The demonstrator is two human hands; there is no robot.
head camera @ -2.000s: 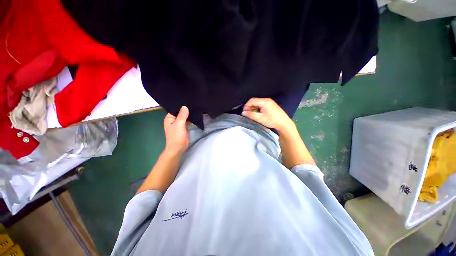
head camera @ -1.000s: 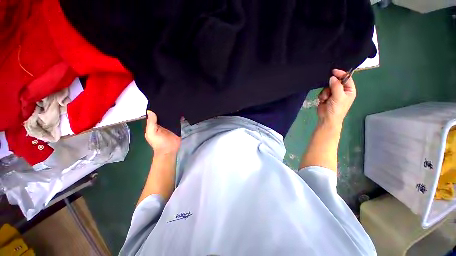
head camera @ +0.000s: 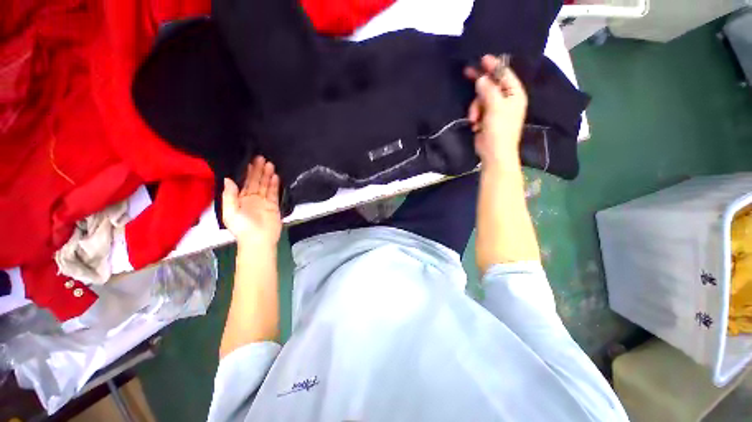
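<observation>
A dark jacket lies on the white-topped table, its near edge close to the table's front. It shows a pale stitched line and a small light label. My left hand is at its lower left, palm up with fingers apart, and holds nothing. My right hand is over the right part of the jacket, fingers curled around small metallic thread snips; their blades are too small to tell open or shut.
Red garments are heaped at left, with a crumpled beige cloth by a buttoned red cuff. Clear plastic sheeting hangs below the table's left side. A white bin with yellow cloth stands at right.
The dark cloth that hung over the table's front now lies on the table with the label and pale line showing. My left hand has let go of its edge. My right hand has moved up and left.
</observation>
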